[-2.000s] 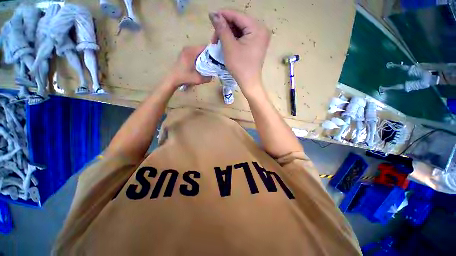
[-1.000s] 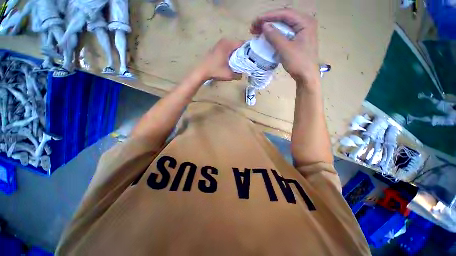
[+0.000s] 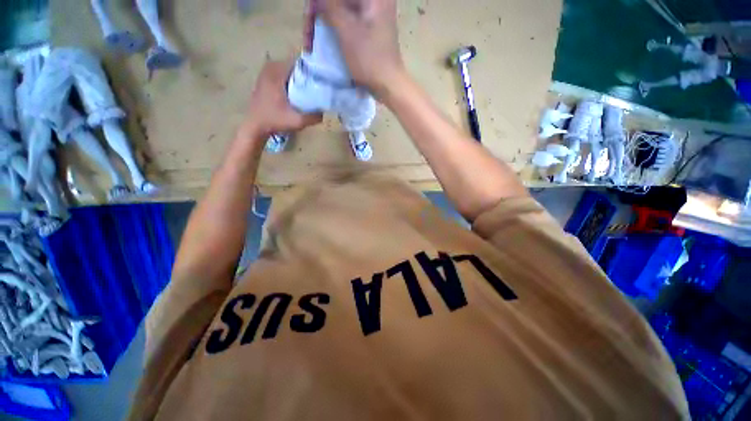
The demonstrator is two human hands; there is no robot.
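A white figure lower body (image 3: 310, 92) stands on the tan board (image 3: 206, 66), its two feet near the front edge. My left hand (image 3: 278, 100) grips its waist from the left side. My right hand (image 3: 359, 37) is closed around a white upper piece (image 3: 328, 56) above the waist, cut off by the top edge of the picture. The fingers of my right hand are partly out of view. The hammer (image 3: 467, 90) lies on the board to the right, dark handle towards me.
Several figure legs (image 3: 70, 99) stand at the left. A blue bin of loose limbs (image 3: 41, 304) is below the bench edge. More white figures (image 3: 586, 136) and a small dark tray with wires (image 3: 646, 156) are at the right. A green surface (image 3: 609, 49) lies beyond.
Two seconds ago only the lower body with its dark slot showed; a white upper piece is now above it in my right hand. The view has shifted, and the hammer shows again.
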